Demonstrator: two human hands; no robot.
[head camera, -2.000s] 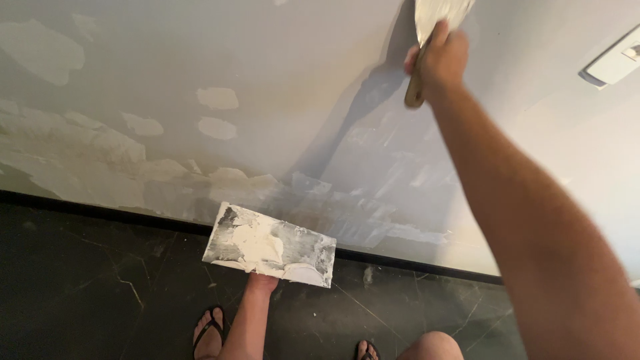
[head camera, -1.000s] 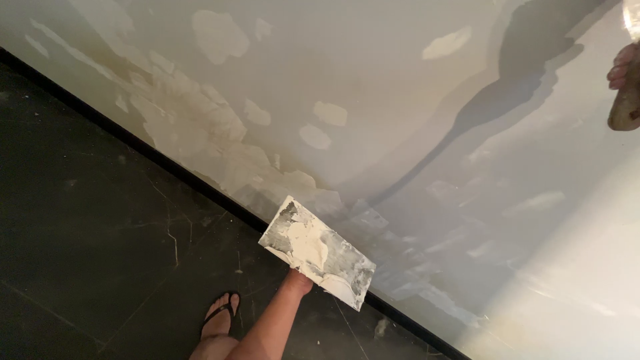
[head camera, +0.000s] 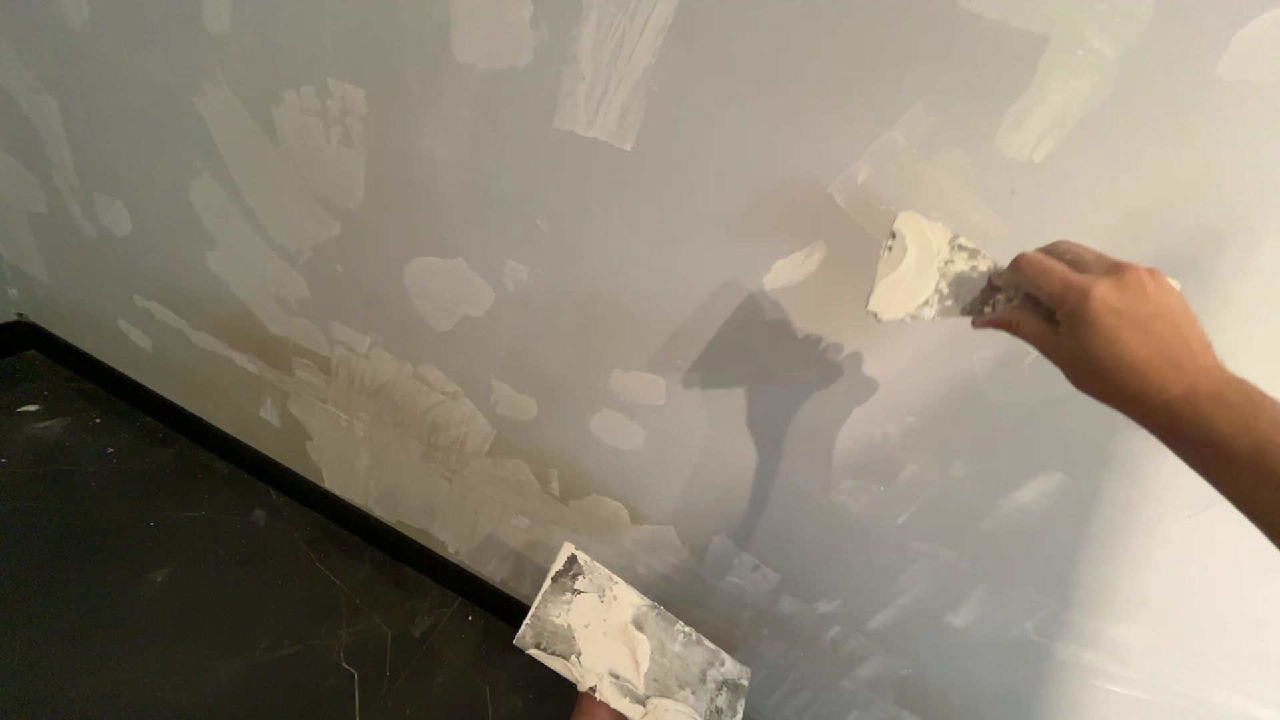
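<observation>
My right hand (head camera: 1120, 310) grips a putty knife (head camera: 925, 270) by its handle. Cream filler coats the blade, which points left in front of the painted wall (head camera: 640, 220); whether it touches the wall I cannot tell. At the bottom middle, my left hand (head camera: 597, 708) holds a rectangular metal plate (head camera: 650, 640) from beneath, most of the hand being hidden by it or cut off by the frame. Thick filler lies smeared over the plate. Pale filler patches (head camera: 448, 292) dot the wall, and the shadow of my right hand and the knife falls between them.
A black baseboard (head camera: 270, 490) runs diagonally along the foot of the wall, with a corner at far left. Below it lies a dark floor (head camera: 180, 590) with light veins and small white specks. Bright light strikes the wall at right.
My right hand, at the right edge a second ago, is now farther into view with the knife pointing left. The view has shifted, and the feet have left it.
</observation>
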